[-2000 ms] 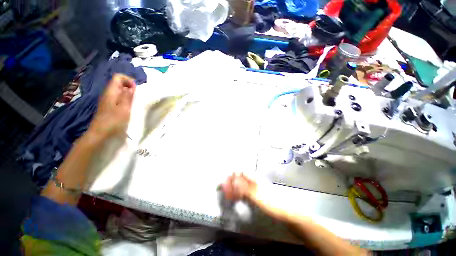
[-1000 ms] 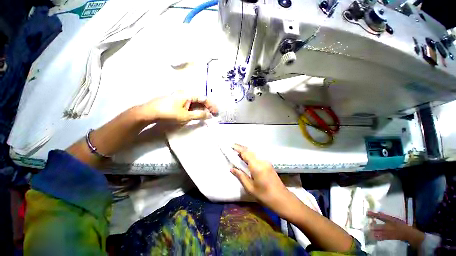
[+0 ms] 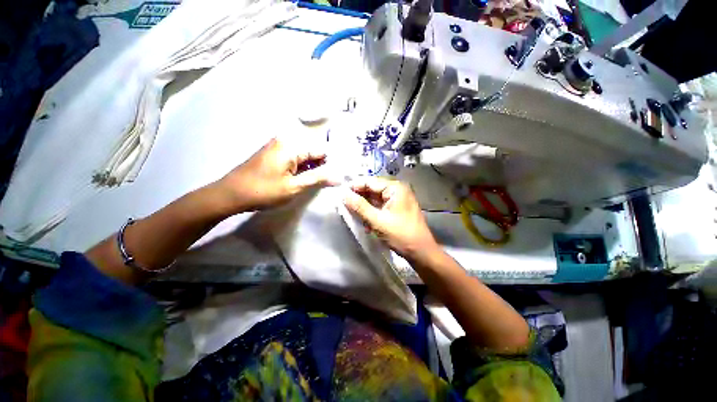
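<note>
A white cloth piece (image 3: 334,251) hangs from both hands over the table's front edge, its upper end near the presser foot and needle (image 3: 380,149). My left hand (image 3: 279,177) holds the cloth's upper edge, just left of and below the needle. My right hand (image 3: 393,213) pinches the same edge with thumb and fingers, close to the left fingertips. The sewing machine head (image 3: 503,86) stands at the right. Glare hides where the cloth's end meets the needle plate.
Folded white cloth strips (image 3: 145,118) lie on the table at left. Scissors with red and yellow handles (image 3: 489,216) lie under the machine arm. A blue tube (image 3: 338,38) curves behind the needle. Dark cloth (image 3: 59,55) is at the far left.
My right hand has moved up from the cloth's lower part to its upper edge beside my left hand. The cloth's lower end has swung right. The other person's hand at lower right is gone.
</note>
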